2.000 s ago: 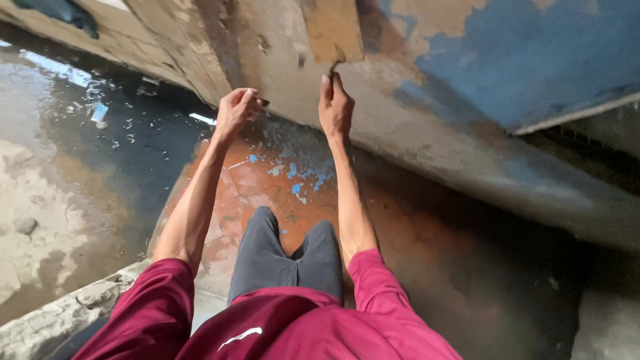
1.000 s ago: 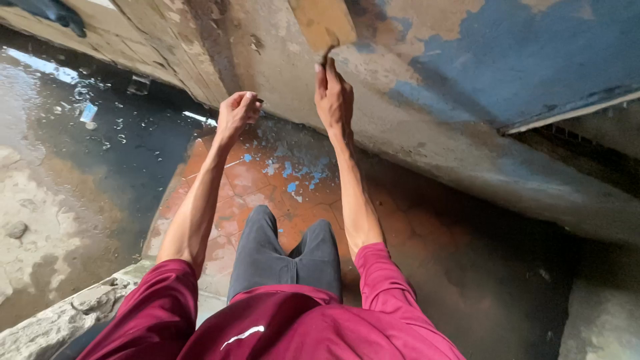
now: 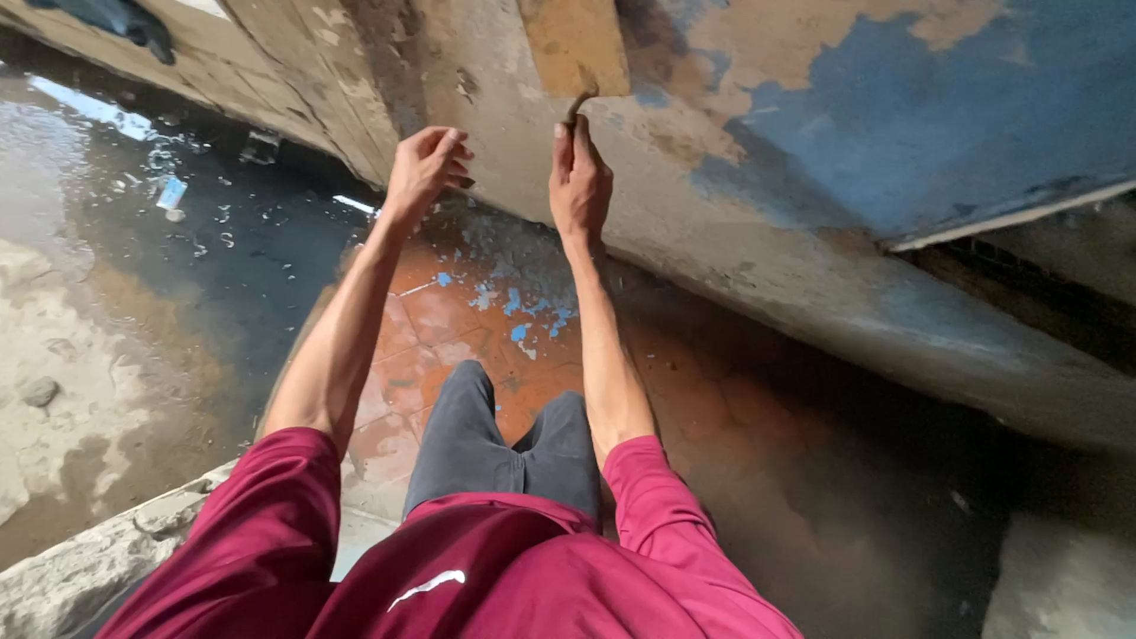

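My right hand [image 3: 581,186] grips a thin, bent, brown metal-like shank [image 3: 581,102] near the wall. Its upper end overlaps the lower edge of a flat yellow-brown rectangular piece [image 3: 577,49]; whether the two are joined I cannot tell. Further left, my left hand [image 3: 428,169] is raised with curled fingers close to the wall [image 3: 506,133]. Something small and dark shows at its fingertips, too unclear to name. Blue paint peels from the upper right wall [image 3: 923,115], baring brown and grey plaster.
Blue paint flakes [image 3: 519,332] lie on the wet red tiled floor [image 3: 426,355] below my hands. Dark water with bits of litter [image 3: 171,193] spreads at left. A rough concrete edge [image 3: 98,550] runs beside me at lower left. A dark glove-like thing [image 3: 133,27] is at upper left.
My right hand, with the bent shank, has moved slightly up and left since the oldest frame. My left hand stays raised in nearly the same place.
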